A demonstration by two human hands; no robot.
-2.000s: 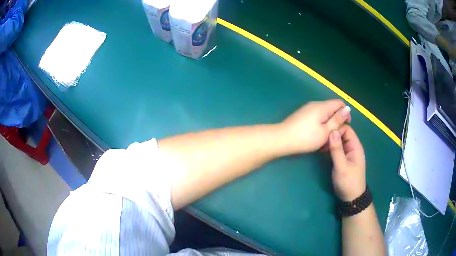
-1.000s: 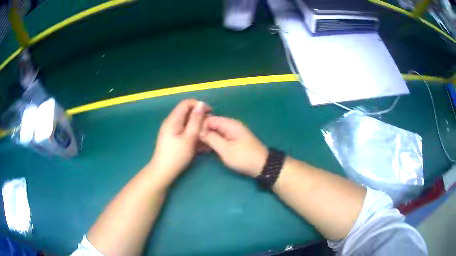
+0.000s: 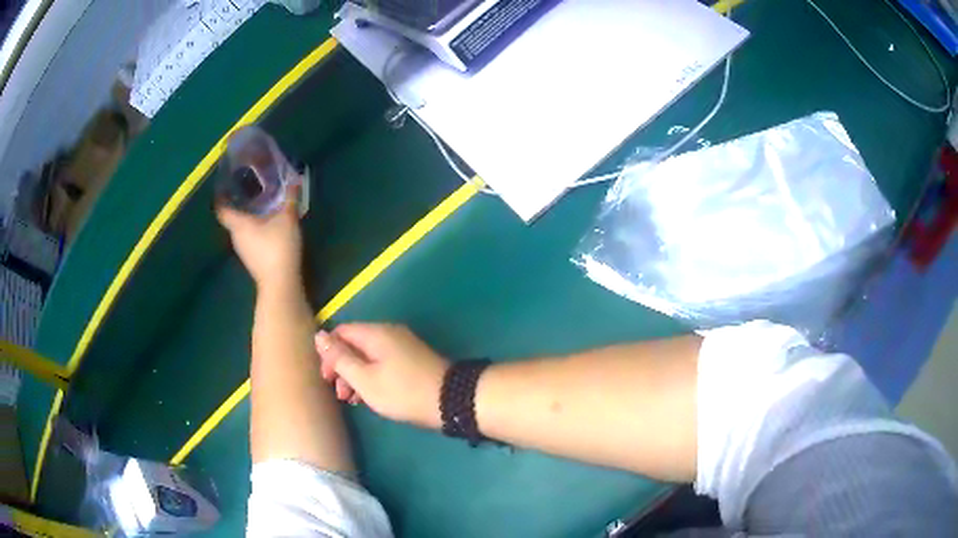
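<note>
A clear plastic product pack (image 3: 252, 168) with a dark block in it is over the dark green belt at the upper left. My left hand (image 3: 263, 233) reaches out and grips its near end. My right hand (image 3: 380, 370) is near the yellow line with its fingers curled together; whether anything small is between them cannot be told. A bagged group of packs (image 3: 168, 502) with a blue-purple oval end stands at the lower left. A stack of empty poly bags (image 3: 741, 226) lies at the right.
A white board (image 3: 567, 100) with a digital scale (image 3: 473, 32) on it is at the top middle. A white cable (image 3: 725, 100) loops round the board. A blue tray (image 3: 930, 23) edge is at the upper right. A white sheet with rows of marks (image 3: 194, 47) is at the upper left.
My left hand has parted from my right hand and moved up over the belt onto the pack. The view has turned right, so the bags and board look larger and nearer.
</note>
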